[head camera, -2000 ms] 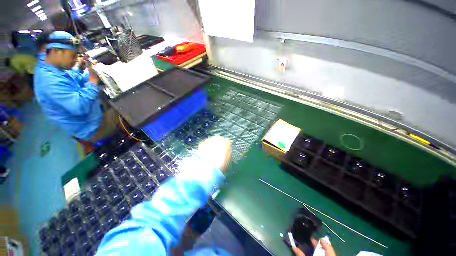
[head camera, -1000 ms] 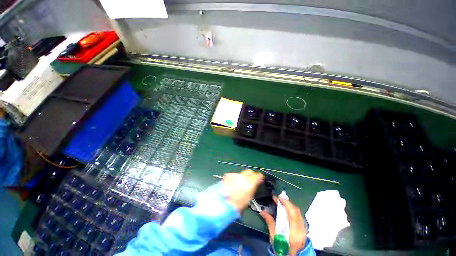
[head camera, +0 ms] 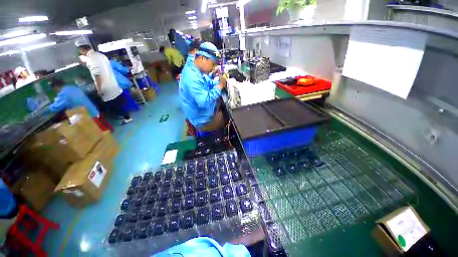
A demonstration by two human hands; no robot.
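Note:
No hand of mine is in view; a blue sleeve (head camera: 203, 248) shows at the bottom edge, and its hand is not visible. Nearest in front is a clear blister tray (head camera: 188, 193) mostly filled with small black units, each with a shiny round centre. To its right a second clear blister tray (head camera: 346, 185) lies on the green mat (head camera: 424, 173), with black units only in its back left pockets. A small cardboard box (head camera: 402, 231) with a pale top and a green spot stands at the lower right.
A blue bin (head camera: 281, 143) with a black tray on top stands behind the blister trays. A red tray (head camera: 304, 86) is behind it. A grey partition runs along the right. A worker in blue (head camera: 203, 93) is beyond the bench. Cardboard boxes (head camera: 83, 175) stand on the left floor.
The view has swung left. My hands, the black housing, the syringe, the thin rods and the black pocket trays have left the picture. Other workers and the left floor have come into view.

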